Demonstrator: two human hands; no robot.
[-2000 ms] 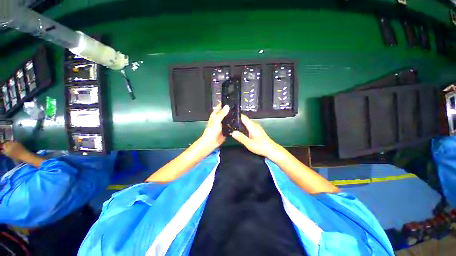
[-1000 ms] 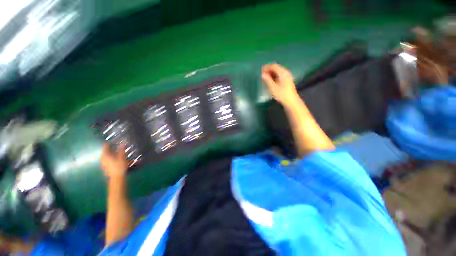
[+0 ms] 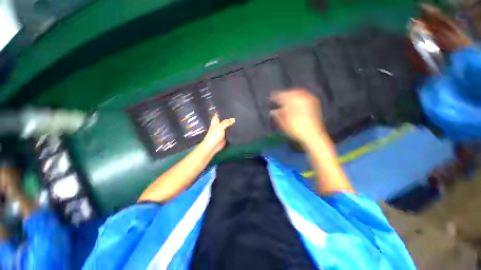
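A black slotted tray with speckled silvery units (image 3: 182, 113) lies on the green bench at centre left. An empty black slotted tray (image 3: 240, 103) overlaps its right part and hides some of it. My left hand (image 3: 215, 136) is at the near left edge of the empty tray, thumb over its surface, and appears to grip it. My right hand (image 3: 296, 113) is blurred over the middle of the dark trays, fingers curled; whether it holds anything cannot be told.
More dark slotted trays (image 3: 369, 79) extend right. At the left stand a loaded tray (image 3: 64, 184) and a pale nozzle (image 3: 58, 122). A worker's hands hold a shiny item (image 3: 426, 43) at the upper right. Another blue sleeve (image 3: 47, 237) is lower left.
The dark unit held in both hands two seconds ago is no longer in them. An empty tray now overlaps the loaded one. My left hand has moved to its edge; the view has turned.
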